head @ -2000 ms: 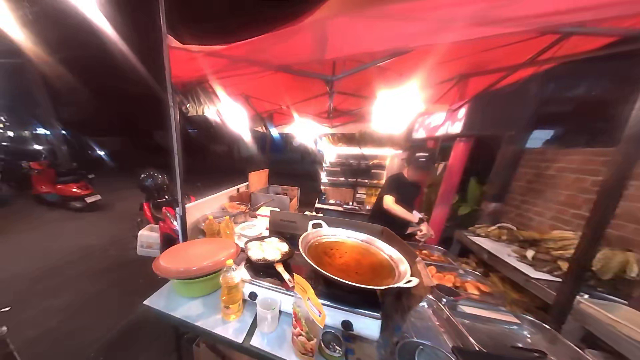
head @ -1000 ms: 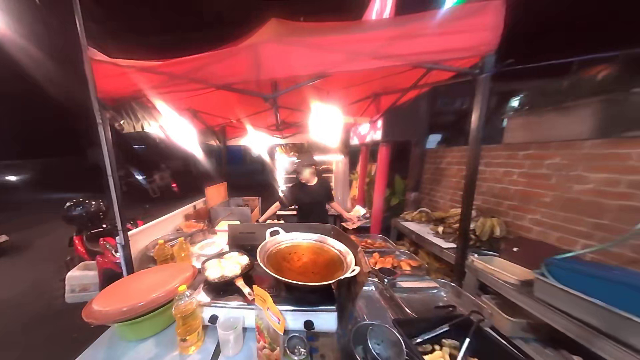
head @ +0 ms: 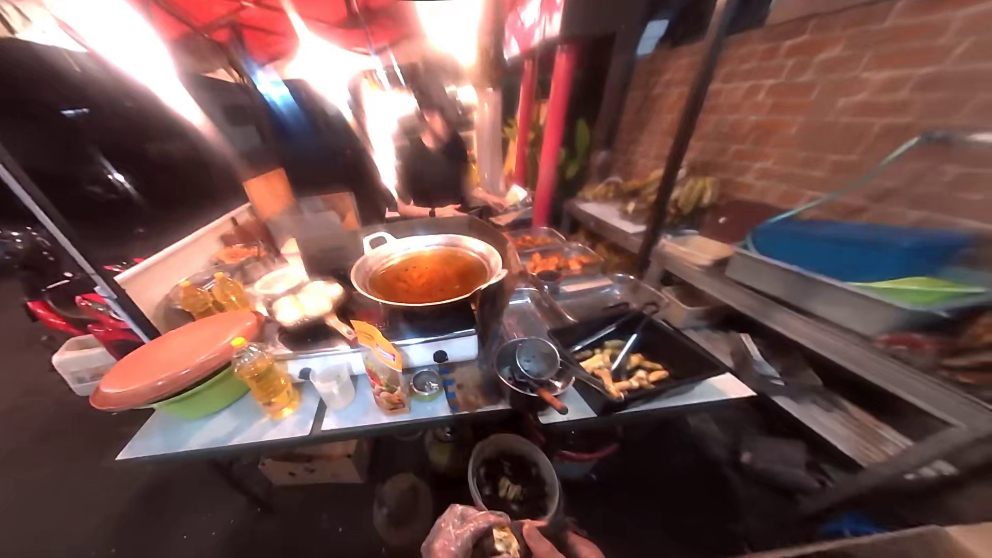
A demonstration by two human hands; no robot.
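Note:
At the bottom of the head view, my left hand (head: 459, 530), in a clear plastic glove, holds a small dark-and-pale piece of food (head: 505, 541). My right hand (head: 559, 539) touches its other side with the fingers. Just beyond both hands is a round tub (head: 475, 484) with dark contents, below the table's edge. On the table above stand a wide metal wok of reddish-brown oil (head: 428, 277), a small pot with a strainer (head: 536, 359) and a black tray (head: 701, 360) of fried pieces with tongs.
An oil bottle (head: 266, 380), a clear cup (head: 333, 387) and a food pouch (head: 380, 368) line the near table edge. An orange lid (head: 178, 360) covers a green basin at left. A co-worker (head: 435, 167) stands behind the wok. A metal shelf (head: 814, 329) runs along the right.
The view has tilted down and both my hands have come into it with the piece of food. The co-worker's arms, spread apart a second ago, are now closer together.

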